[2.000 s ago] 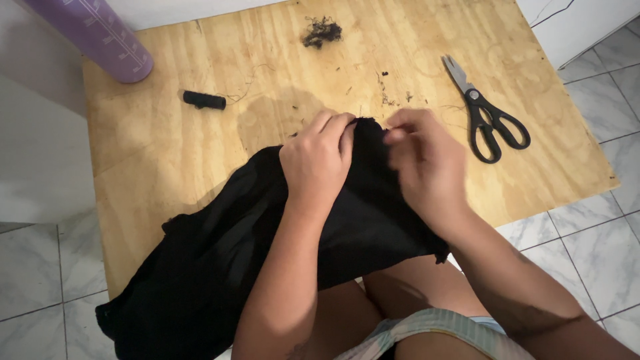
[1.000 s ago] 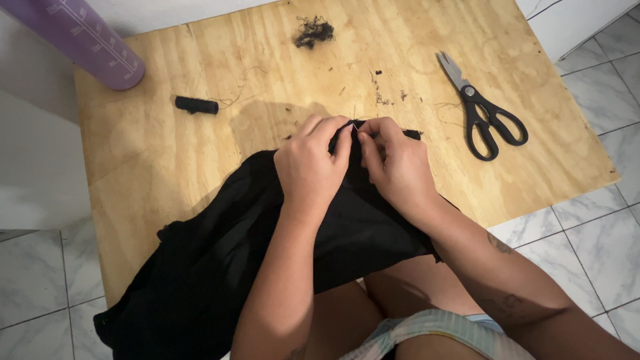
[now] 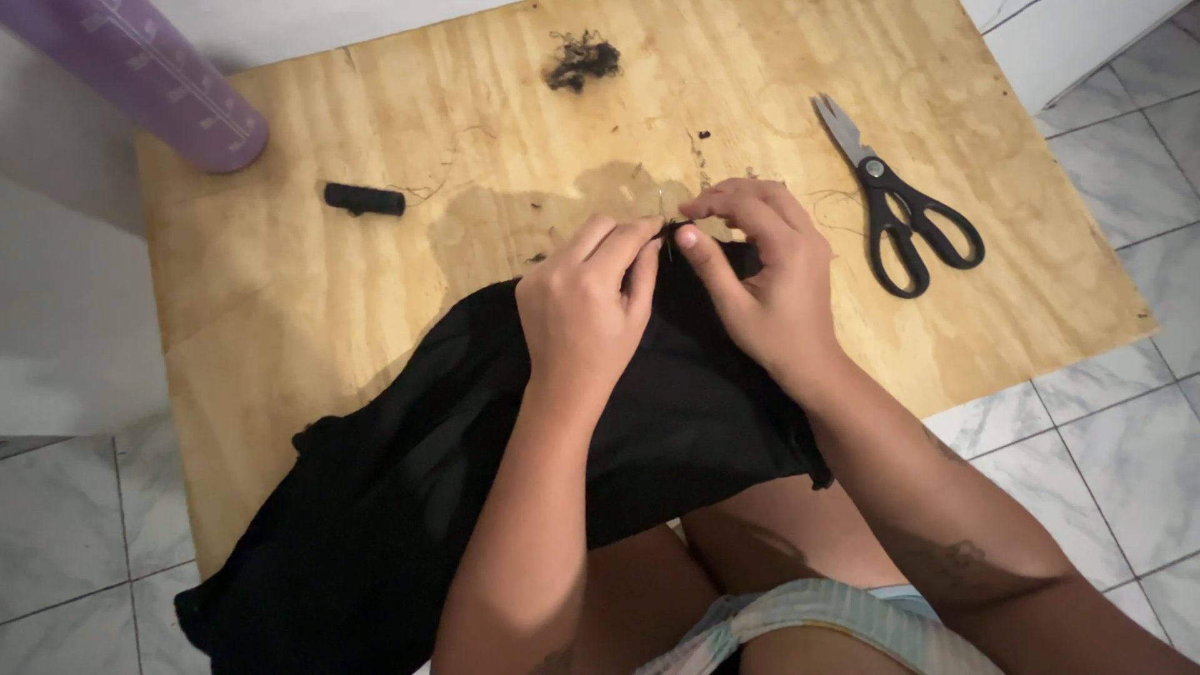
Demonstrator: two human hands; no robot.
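Black fabric (image 3: 412,450) drapes over the near edge of the table and across my lap. My left hand (image 3: 591,291) pinches its upper edge between thumb and fingers. Close beside it, my right hand (image 3: 764,262) has its thumb on the same edge, with the index finger raised a little. A thin sewing needle (image 3: 662,202) stands roughly upright at the fabric's edge between the two hands; its lower part is hard to make out.
The plywood table (image 3: 309,300) bears a black thread spool (image 3: 364,200) at left, a tangle of black thread (image 3: 583,62) at the back and kitchen scissors (image 3: 886,192) at right. A purple bottle (image 3: 216,122) stands at the back left. Thread scraps lie beyond my hands.
My right hand was lifted off to the right two seconds ago, then came in against my left at the fabric's edge. Its fingers are now more spread, and the needle shows between the hands.
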